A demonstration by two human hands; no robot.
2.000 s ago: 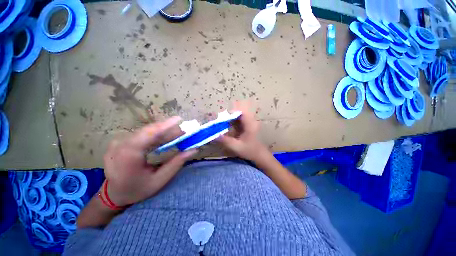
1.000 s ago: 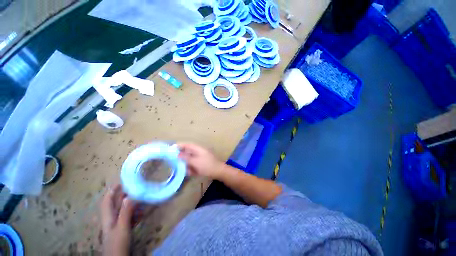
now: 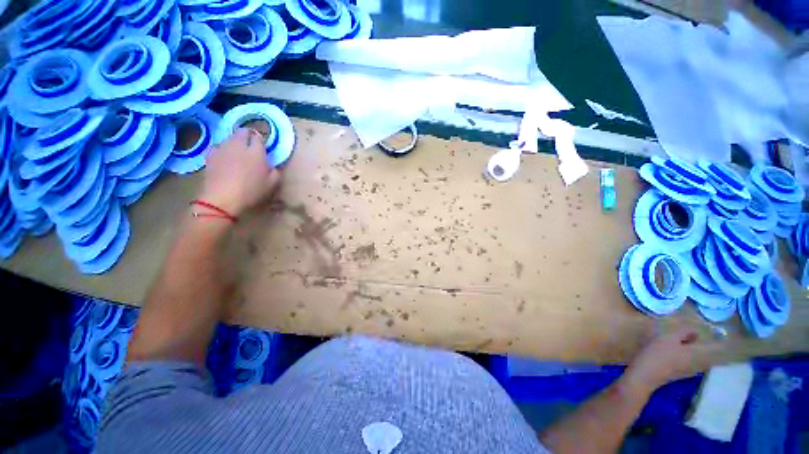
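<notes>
My left hand [image 3: 241,168] is at the left, its fingers on the near side of a blue-and-white flanged ring [image 3: 282,133] and reaching over its centre hole. This ring lies beside the big left pile of rings [image 3: 133,66]; the hand partly hides it. My right hand [image 3: 667,356] is at the board's front edge on the right, below the right pile of rings [image 3: 710,230]. No ring shows in it, and its fingers look slightly apart. A ring [image 3: 658,277] lies at the near left of that right pile.
At the back lie a white squeeze bottle [image 3: 503,165], white scraps [image 3: 568,151], a dark-edged hoop [image 3: 400,142], a teal stick [image 3: 608,190] and white sheets [image 3: 435,75]. Stained cardboard [image 3: 426,266] covers the bench. A crate of rings is below at the left [image 3: 99,363].
The view has swung back left. The ring held up between both hands is no longer there; my left hand is now on a ring by the left pile, and my right hand has moved apart to the right.
</notes>
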